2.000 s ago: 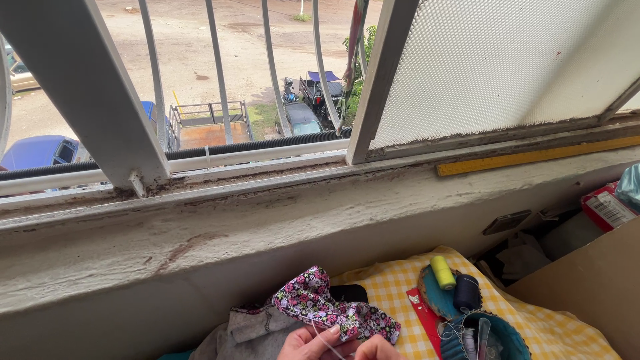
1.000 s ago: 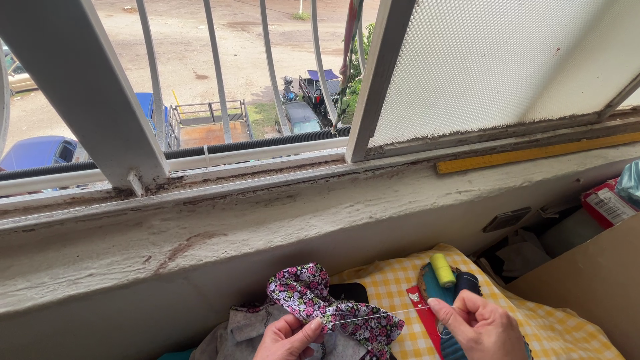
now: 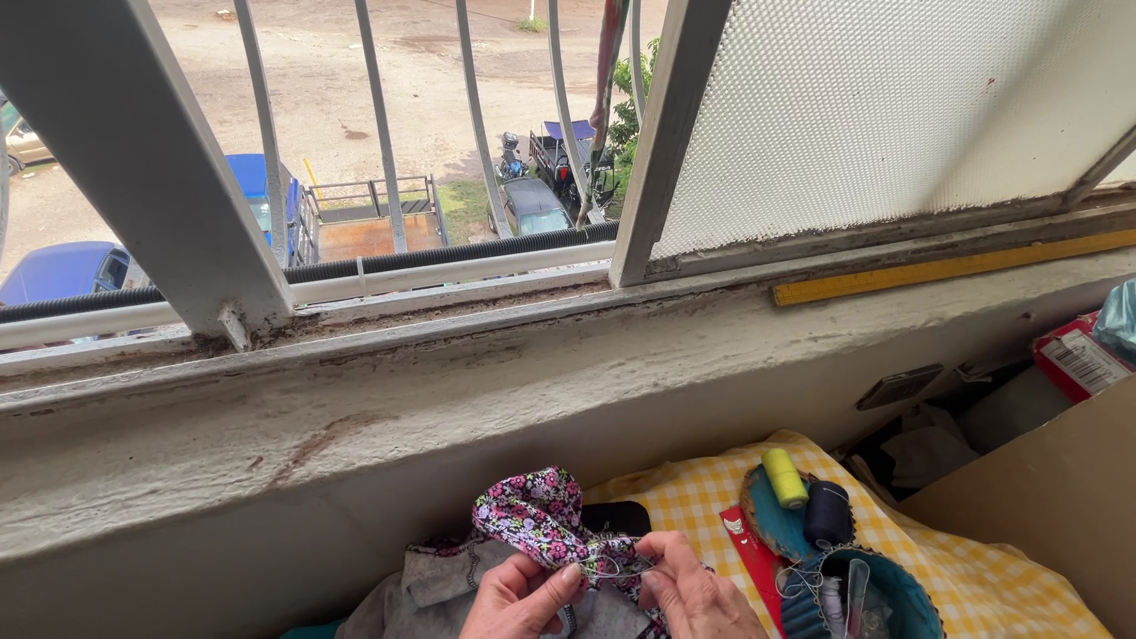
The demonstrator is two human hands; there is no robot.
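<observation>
At the bottom centre, my left hand [image 3: 524, 596] pinches the edge of a floral-print fabric [image 3: 541, 524] between thumb and forefinger. Close on its right, my right hand [image 3: 697, 590] has its thumb and fingertips together on a pale thread [image 3: 608, 568], which loops between the two hands. Whether a needle is in those fingertips cannot be told. Grey fabric [image 3: 444, 572] lies under and left of the floral piece. To the right, a yellow-green thread spool [image 3: 784, 477] and a dark thread spool [image 3: 828, 515] rest on a round teal lid [image 3: 772, 524].
An open teal sewing basket [image 3: 927, 608] holding small items stands on a yellow checked cloth [image 3: 1003, 568], beside a red card [image 3: 753, 564]. Behind are the window ledge [image 3: 497, 373] and a yellow ruler-like strip [image 3: 941, 269]. A cardboard box [image 3: 1038, 479] is at the right.
My right hand, stretched out to the right with the thread a second ago, has come back left beside my left hand. The thread, taut then, now hangs in a loop.
</observation>
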